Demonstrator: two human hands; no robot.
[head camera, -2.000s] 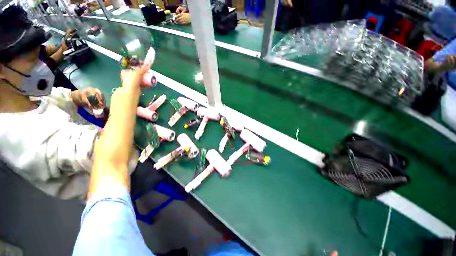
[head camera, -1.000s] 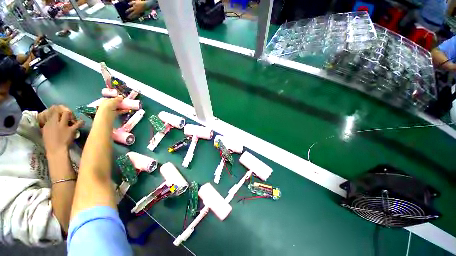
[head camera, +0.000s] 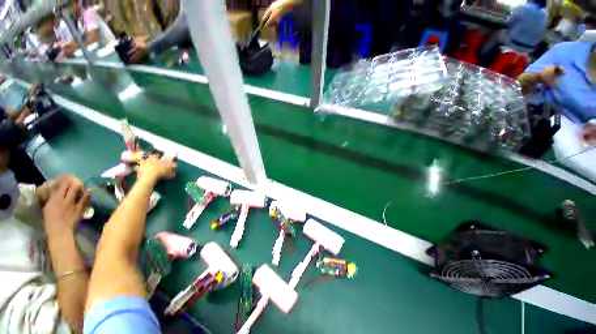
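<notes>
My left hand (head camera: 157, 168), at the end of a bare forearm with a light blue sleeve, reaches to the far left over a cluster of pink dryer parts. It is blurred and I cannot tell whether its fingers grip one. Several pink hair dryer units (head camera: 275, 288) lie on the green bench (head camera: 366, 287), with narrow handles, green circuit boards (head camera: 246, 287) and thin red wires. A small board module with a yellow block (head camera: 335, 267) lies right of them. My right hand is not in view.
A worker's hands (head camera: 65, 202) are close left of my forearm. A black fan (head camera: 483, 261) stands at the right. A white post (head camera: 225, 91) rises behind the dryers. Clear plastic trays (head camera: 431, 91) are across the line. A person in blue (head camera: 567, 78) is at the far right.
My left hand first held a pink dryer unit up off the bench, then came down among the units at the left. The view has shifted. A fingertip at the bottom edge has gone.
</notes>
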